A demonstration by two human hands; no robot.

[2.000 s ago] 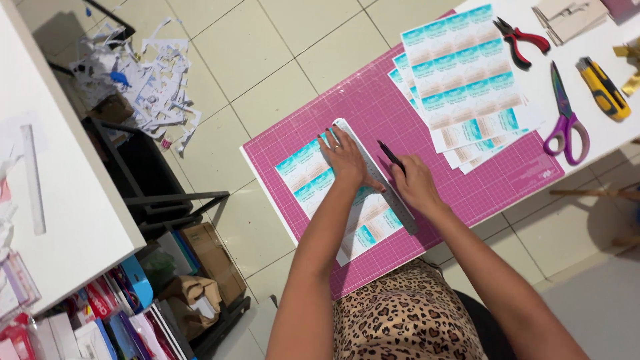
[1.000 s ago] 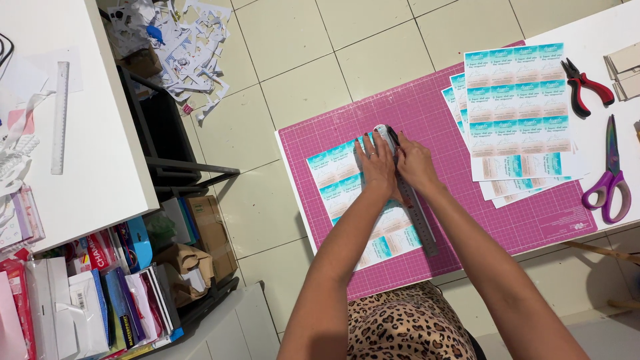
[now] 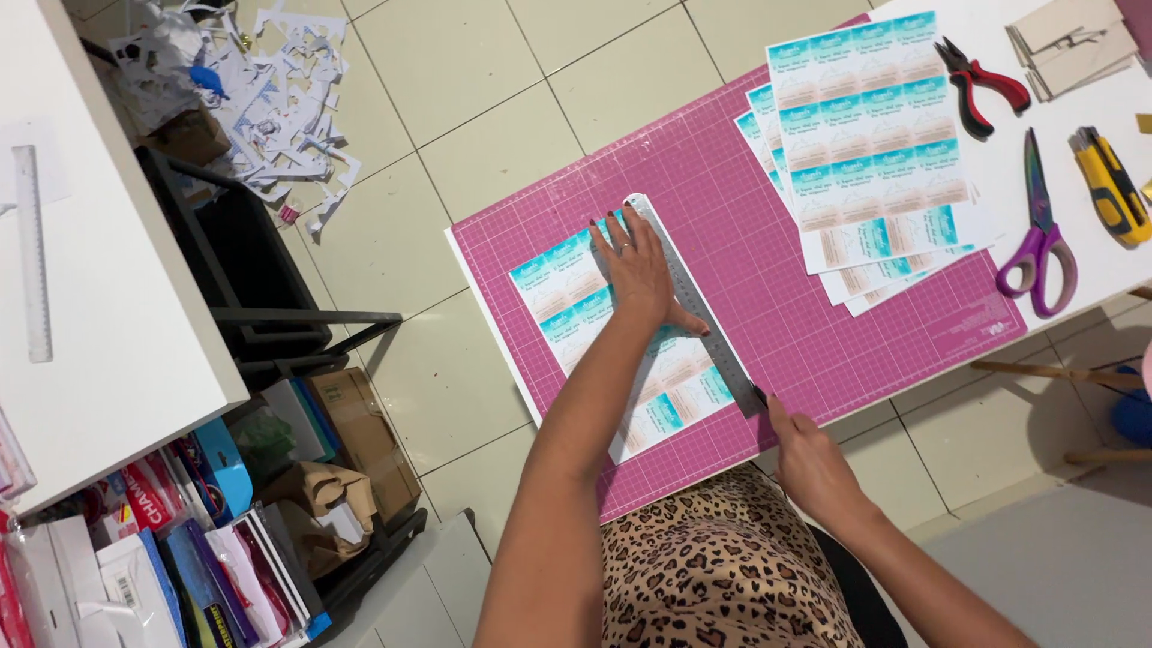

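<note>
My left hand (image 3: 641,274) presses flat with fingers spread on a metal ruler (image 3: 691,288) and a printed card sheet (image 3: 576,310). The ruler lies along the sheet's right side, on a pink gridded cutting mat (image 3: 747,234). My right hand (image 3: 801,450) grips a dark, slim cutting tool (image 3: 761,396) at the ruler's lower end, near the mat's front edge. Most of the tool is hidden by the fingers. Several more printed sheets (image 3: 873,135) lie overlapping on the mat's right part.
Purple-handled scissors (image 3: 1039,243), red-handled pliers (image 3: 976,85), a yellow utility knife (image 3: 1111,184) and brown card pieces (image 3: 1071,45) lie at the right. Paper scraps (image 3: 270,108) are heaped at the upper left. A white table (image 3: 99,270) and a shelf of stationery (image 3: 207,549) stand at the left.
My right hand has moved from the ruler's upper end, beside my left hand, down to its lower end with the dark tool. My left hand remains on the ruler and sheet.
</note>
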